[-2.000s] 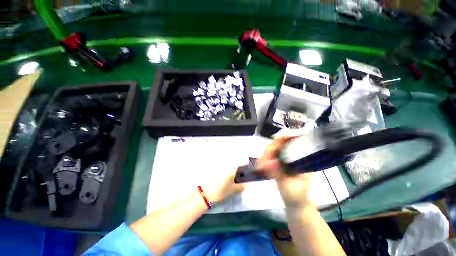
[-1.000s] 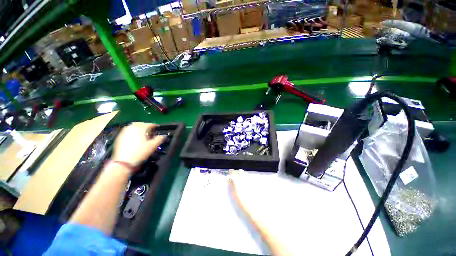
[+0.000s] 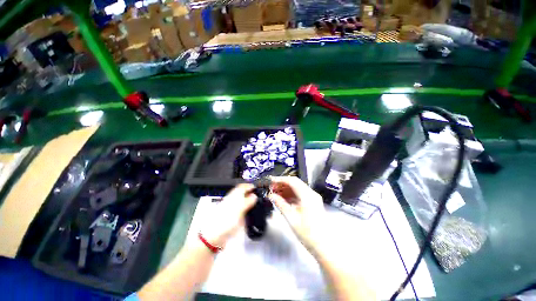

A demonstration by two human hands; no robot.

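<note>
My left hand [image 3: 236, 213], with a red string at the wrist, holds a dark black part [image 3: 257, 216] above the white paper [image 3: 229, 267]. My right hand [image 3: 295, 203] is at the upper right end of the same part, its fingers closed around that end; what the fingertips pinch is hidden and blurred. The centre tray [image 3: 205, 183] lies just beyond my hands with silver-white fittings [image 3: 269, 151] heaped at its right. The black electric screwdriver [image 3: 371, 164] hangs over the screw feeder [image 3: 336, 157], touched by neither hand.
A larger black tray [image 3: 150, 226] at left holds black parts, some with silver rings. A tan cardboard sheet [image 3: 41, 182] lies beyond it. A clear bag of small hardware [image 3: 458, 238] lies right of the paper. The screwdriver's black cable [image 3: 449, 197] loops down at the right. Red-and-black clamps [image 3: 322, 100] line the back.
My right hand let go of the screwdriver earlier, which hangs over the feeder. My left hand has come back from the left tray with a black part, and both hands now meet over the paper.
</note>
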